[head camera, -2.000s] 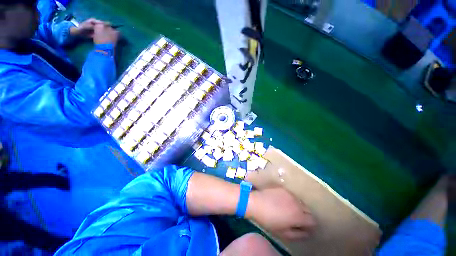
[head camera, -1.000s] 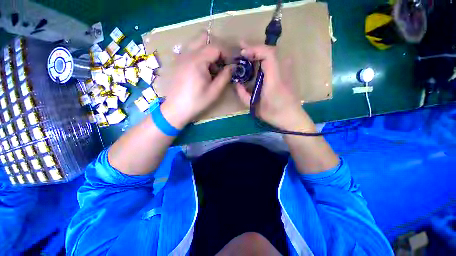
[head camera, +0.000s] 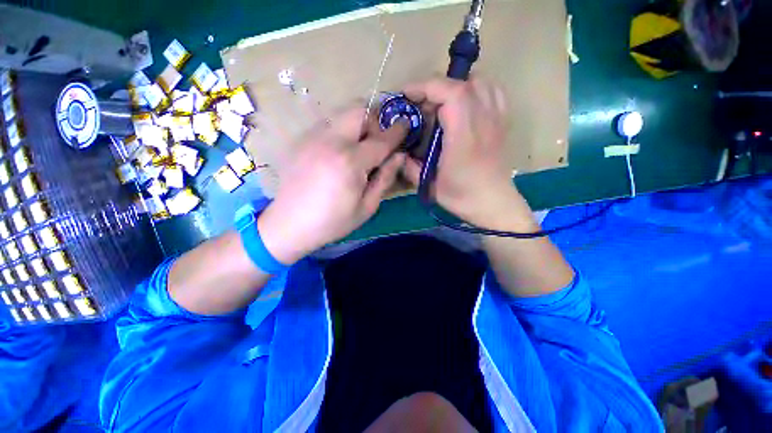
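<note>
A dark round circuit board assembly (head camera: 399, 113) with silvery ring details is held over the cardboard mat (head camera: 330, 63) between my two hands. My left hand (head camera: 326, 173), with a blue wrist band, has its fingers on the assembly, and a thin solder wire (head camera: 383, 72) rises from them. My right hand (head camera: 471, 139) touches the assembly's right side and also holds the black soldering iron (head camera: 463, 55), its metal shaft pointing away from me. The iron's cord loops below my right hand. The fingertips are partly hidden and blurred.
A loose pile of pouch batteries (head camera: 203, 125) lies left of the mat. A solder spool (head camera: 78, 115) and stacked battery trays (head camera: 76, 203) stand farther left. A round white device (head camera: 629, 124) with a cable lies right. A yellow-and-black object (head camera: 656, 44) is at upper right.
The view has swung from the left neighbour's side to the mat. Since a second ago, the assembly has tilted and moved slightly up-left, and my left hand has shifted lower against it.
</note>
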